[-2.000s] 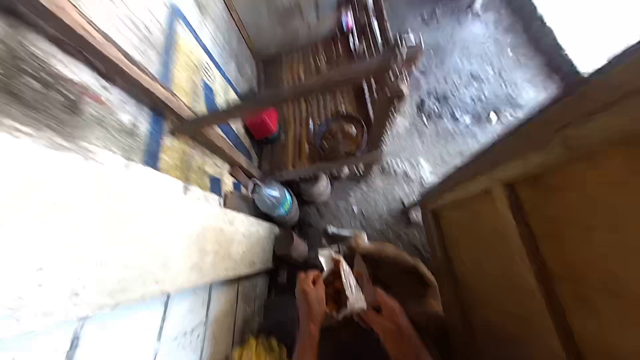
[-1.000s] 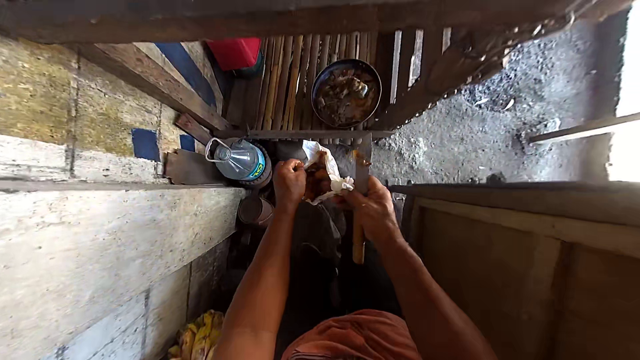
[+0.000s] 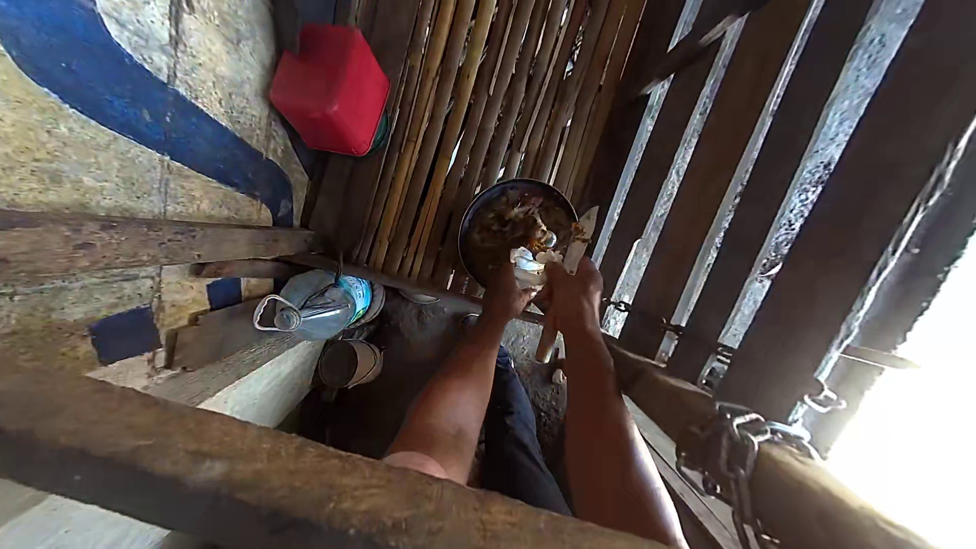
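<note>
Both my hands are over the near edge of a dark round pan (image 3: 488, 221) that holds brownish food pieces. My left hand (image 3: 503, 293) grips a crumpled white wrapper (image 3: 528, 263), tilted over the pan. In my right hand (image 3: 573, 293) is a knife with a food-smeared blade (image 3: 581, 240) pointing up and away; its wooden handle (image 3: 546, 341) sticks out below the hand. The fingers of my right hand also come close to the wrapper; whether they touch it is hard to tell. What the wrapper still holds is hidden.
The pan rests on bamboo slats (image 3: 435, 145). A red plastic container (image 3: 332, 91) stands at the back left. Nearer are a clear plastic jug (image 3: 316, 305) and a can (image 3: 351, 364). A wooden beam (image 3: 305, 473) crosses the foreground; a metal chain (image 3: 738, 450) hangs on a right-hand beam.
My hands have moved forward from in front of the slatted platform to over the pan, with wrapper and knife. The reddish-brown food seen in the wrapper earlier is no longer visible there. The view has shifted.
</note>
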